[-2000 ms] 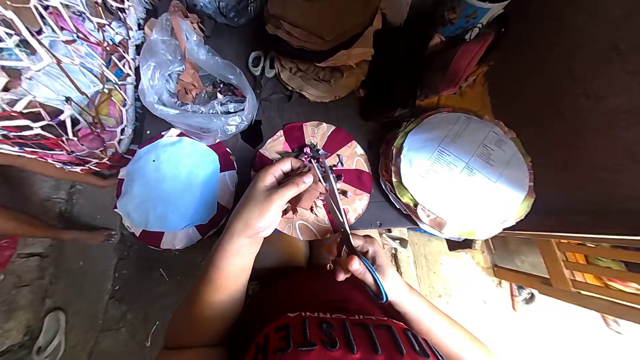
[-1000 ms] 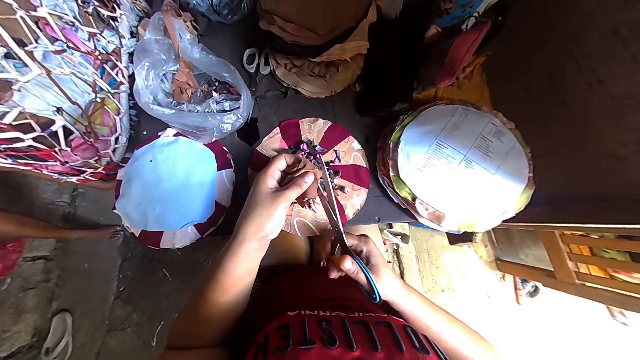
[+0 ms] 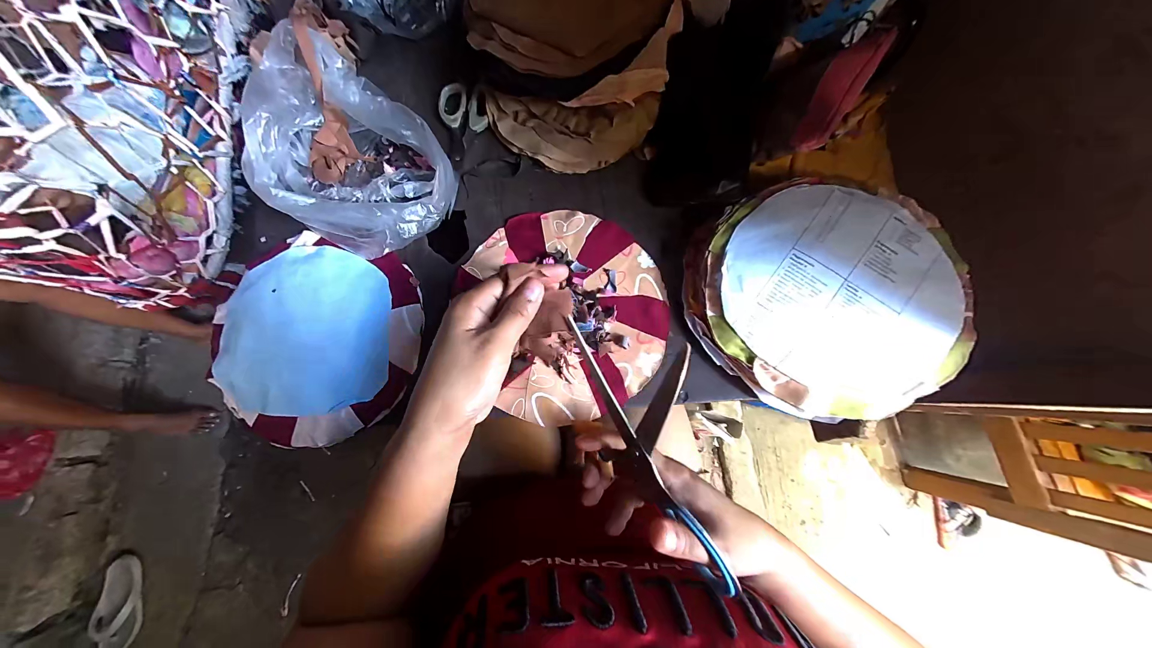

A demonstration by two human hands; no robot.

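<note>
Between its thumb and fingers, my left hand point(image 3: 490, 346) pinches a piece of brown fabric point(image 3: 551, 315). My right hand point(image 3: 670, 513) holds scissors point(image 3: 634, 441) with blue handles, their blades spread apart; one blade tip touches or nearly touches the brown fabric. Beneath lies a round patchwork piece point(image 3: 643, 315) of maroon and peach patterned cloth, with small dark and brown scraps point(image 3: 594, 310) heaped on its middle. Part of the round piece is hidden by my left hand.
A round piece topped with pale blue point(image 3: 306, 328) lies left; a stack topped with a printed white disc point(image 3: 841, 297), right. Behind are a plastic bag of scraps point(image 3: 360, 216), stacked brown cloth point(image 3: 571, 126) and a second pair of scissors point(image 3: 463, 108). Another person's foot point(image 3: 184, 421) is at left.
The scissors' blades, nearly together one second ago, are now spread wide. My right hand's fingers have loosened and spread. My left hand still pinches brown fabric.
</note>
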